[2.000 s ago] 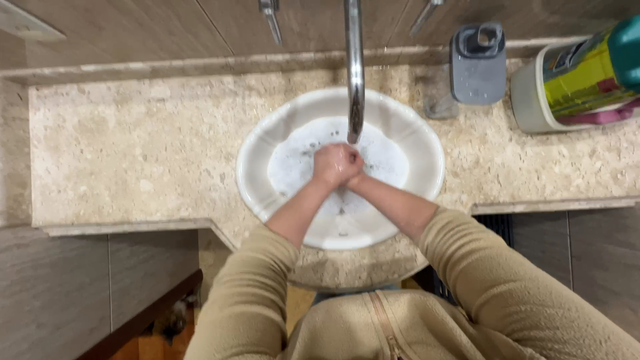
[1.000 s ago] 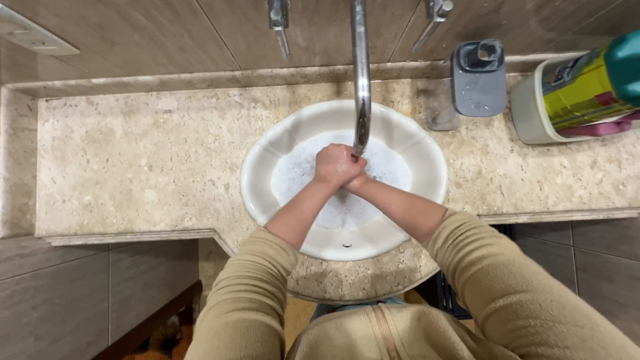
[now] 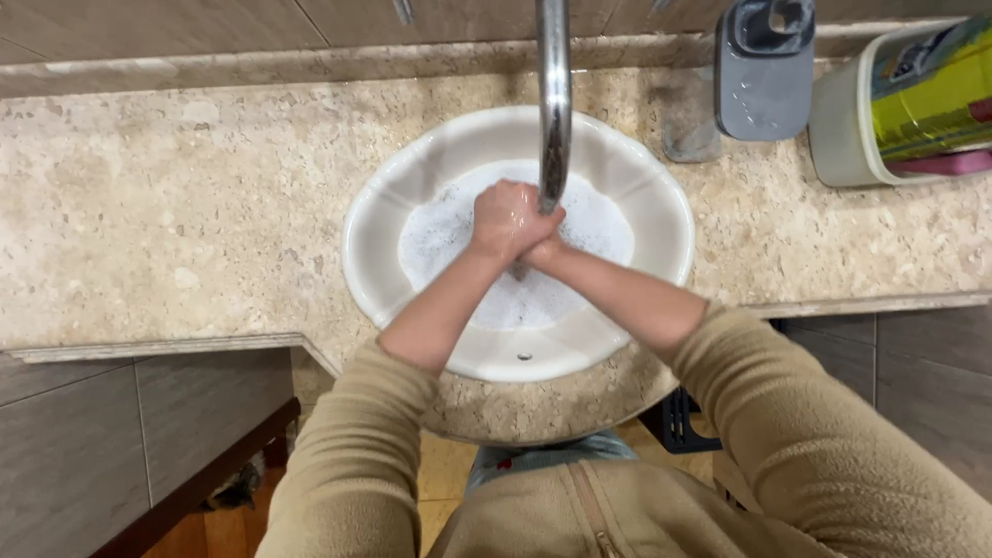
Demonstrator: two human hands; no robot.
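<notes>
My left hand [image 3: 511, 217] lies over my right hand [image 3: 549, 242], the two clasped together under the spout of a chrome faucet [image 3: 554, 101]. Both are wet, and the fingers are largely hidden between the palms. Below them, white suds with dark specks [image 3: 449, 232] cover the bottom of an oval white ceramic washbasin [image 3: 659, 225]. The basin's small overflow hole shows on the side near my body. Beige fleece sleeves are pushed up my forearms.
Speckled beige stone countertop [image 3: 194, 209] surrounds the basin. At the back right are a gray dispenser [image 3: 763, 85], a small clear container [image 3: 692, 139] and a pale plastic bin [image 3: 837, 136] holding a yellow-green package. A dark plastic crate [image 3: 686, 426] sits below the counter.
My hands stay clasped under the spout, with only a slight shift in their pose. The dark specks in the suds are distributed differently.
</notes>
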